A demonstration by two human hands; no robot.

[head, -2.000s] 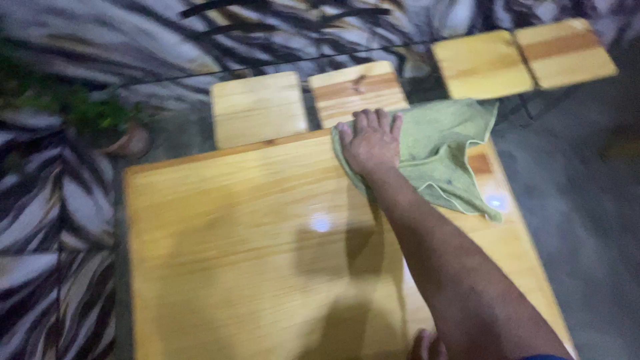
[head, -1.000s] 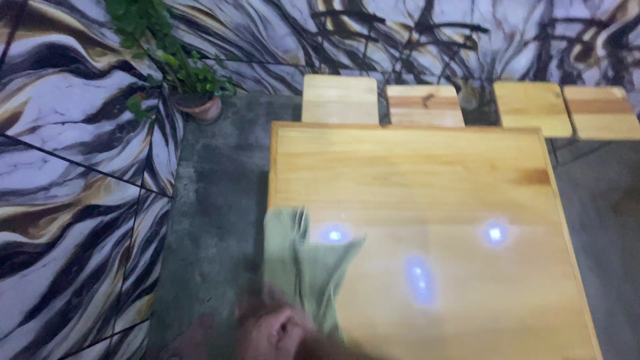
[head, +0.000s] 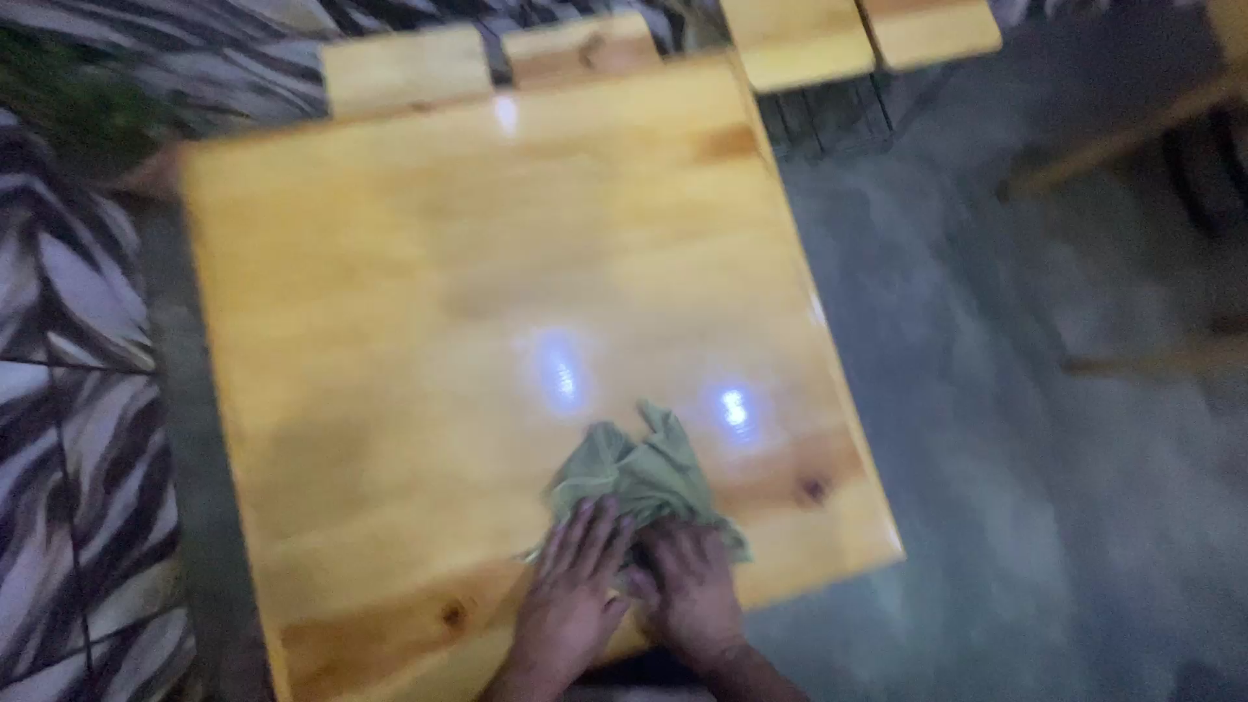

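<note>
A crumpled green cloth [head: 639, 473] lies on the glossy wooden tabletop [head: 468, 253], close to its near edge. My left hand [head: 575, 585] rests on the cloth's left part, palm down, with its fingers stretched forward and slightly apart. Beside it, my right hand [head: 687, 585] bears on the cloth's near right part, its fingers bent and partly in the folds. The thumbs are near each other; blur hides whether the right fingers grip the fabric.
Pale wooden stools [head: 405, 73] line the table's far edge, with further seats [head: 799, 39] at the far right. A potted plant [head: 88, 97] stands by the far left corner, near a marble-patterned wall [head: 78, 468]. Wooden furniture legs [head: 1150, 361] show at the right over the grey floor.
The cloth was at the table's left edge one second ago and is now at the near edge, bunched up. Both hands are now plainly in view on it. The view has shifted.
</note>
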